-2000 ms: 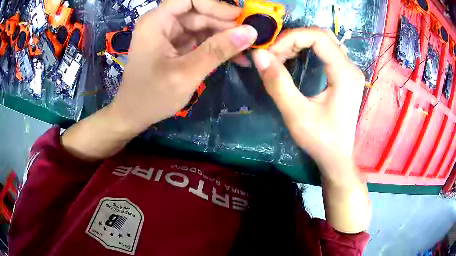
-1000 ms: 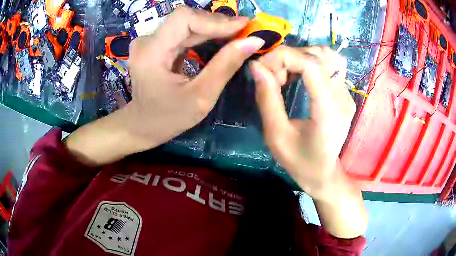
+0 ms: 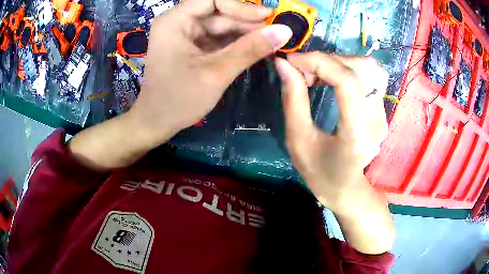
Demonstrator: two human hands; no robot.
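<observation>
An orange speaker holder [image 3: 306, 16] with a black speaker disc is held up over the bench at the top centre. My left hand [image 3: 185, 75] grips its left and lower side between thumb and fingers. My right hand [image 3: 335, 107] is at its lower right edge, with thumb and forefinger close together just below it. Whether the right fingertips hold a wire or a part of the holder cannot be told. The palms and other fingers hide what lies behind.
Orange holders [image 3: 67, 32] and silver-white circuit boards [image 3: 74, 70] lie piled at left. Another holder with a speaker [image 3: 132, 43] lies beside my left hand. A red compartment tray [image 3: 423, 134] at right holds dark boards [image 3: 438, 53] with thin wires.
The orange holder has tilted to show its speaker face more fully and shifted slightly right. My left hand moved with it. My right hand stays close below it, its fingers slightly shifted.
</observation>
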